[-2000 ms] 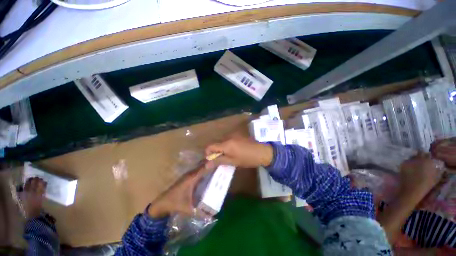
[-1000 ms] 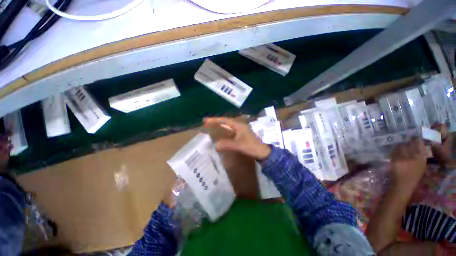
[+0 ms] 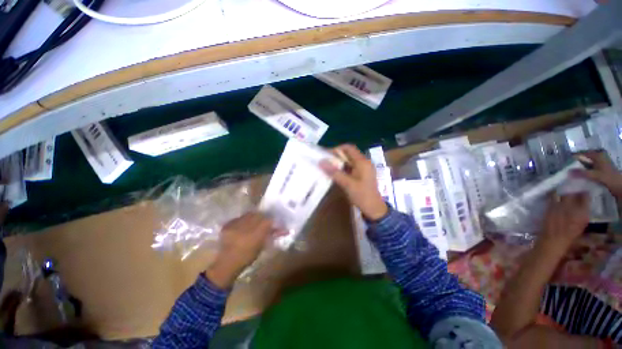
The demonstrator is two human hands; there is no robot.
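A slim white retail box (image 3: 294, 187) with small dark print is held up in front of me, tilted, over the cardboard ledge. My left hand (image 3: 244, 244) grips its lower left side. My right hand (image 3: 356, 178) has its fingers on the upper right end of the box. A tangle of thin clear plastic bags (image 3: 187, 217) lies on the cardboard left of the box, partly behind my left hand. I cannot tell whether the held box has film around it.
White boxes (image 3: 177, 133) lie on the dark green conveyor belt (image 3: 235, 153) under the white shelf (image 3: 273, 51). A row of boxes (image 3: 453, 198) stands at right, beside a co-worker's hands (image 3: 569, 211) holding a box. A grey brace (image 3: 477, 82) slants down at upper right.
The box has moved up and right and now tilts the other way. My right hand has come onto its upper end. The clear bags now lie spread on the cardboard. The belt boxes have shifted left.
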